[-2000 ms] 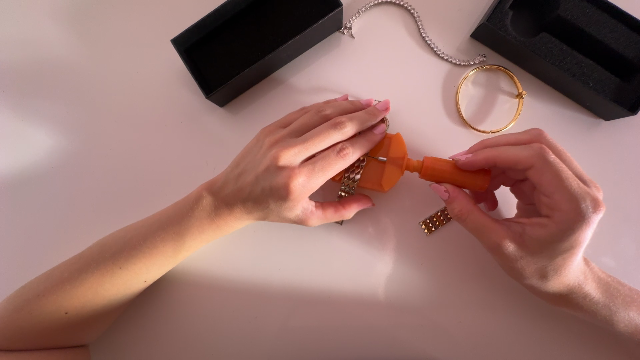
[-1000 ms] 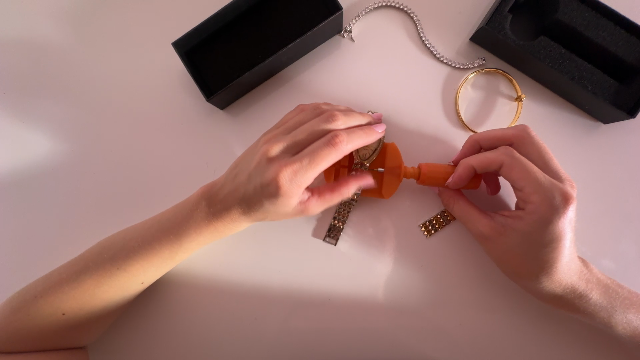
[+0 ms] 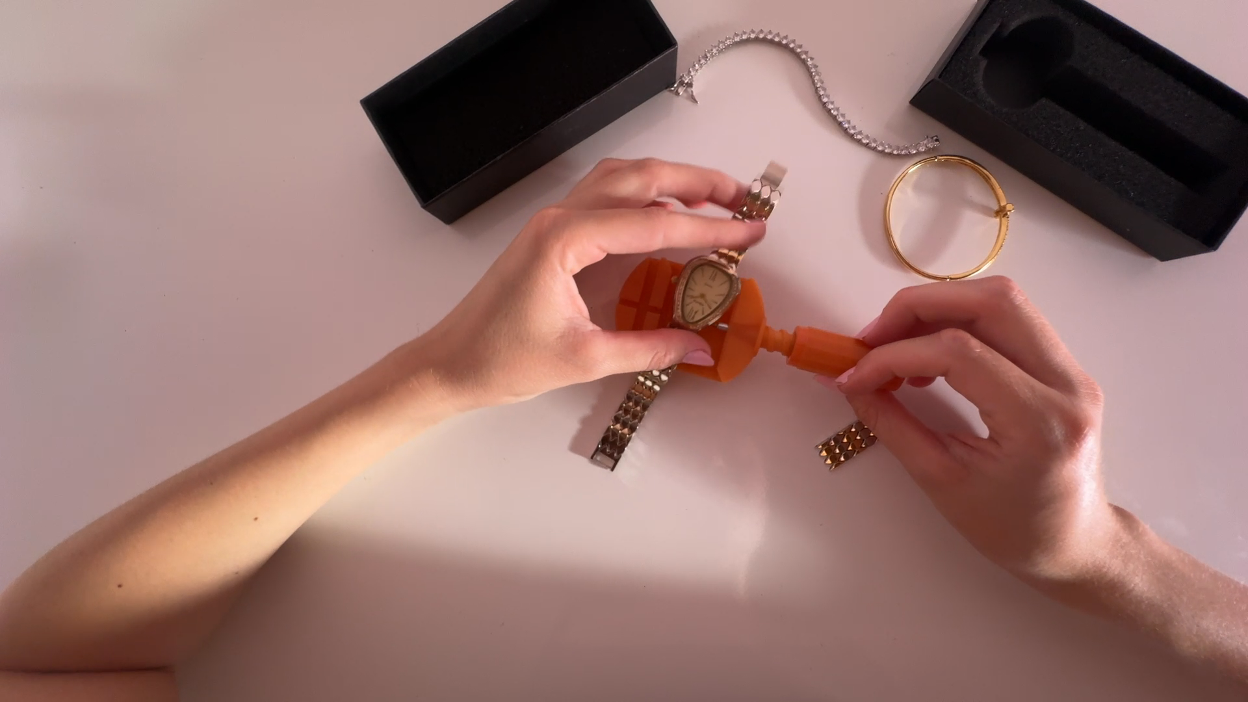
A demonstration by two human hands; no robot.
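Observation:
A wristwatch [image 3: 707,292] with a two-tone metal bracelet lies slanted across an orange plastic watch link remover [image 3: 736,341]. My left hand [image 3: 595,292] has its fingers on the upper part of the bracelet and its thumb near the lower edge of the watch case. Between the thumb and fingers of my right hand [image 3: 985,409] is the screw handle [image 3: 824,352] of the link remover. A short separate piece of bracelet links [image 3: 846,446] lies on the table just beside my right thumb. The link remover's pin is mostly hidden by the watch.
An open black box [image 3: 546,127] stands at the upper middle, and another black box with a foam insert [image 3: 1072,195] at the upper right. Between them lie a silver bracelet with clear stones [image 3: 819,88] and a gold bangle [image 3: 889,216], all on a pale glossy table [image 3: 546,585].
The fingers of my left hand have opened out, and the watch face, partly covered before, now shows along with both bracelet ends. My right hand remains at the orange handle.

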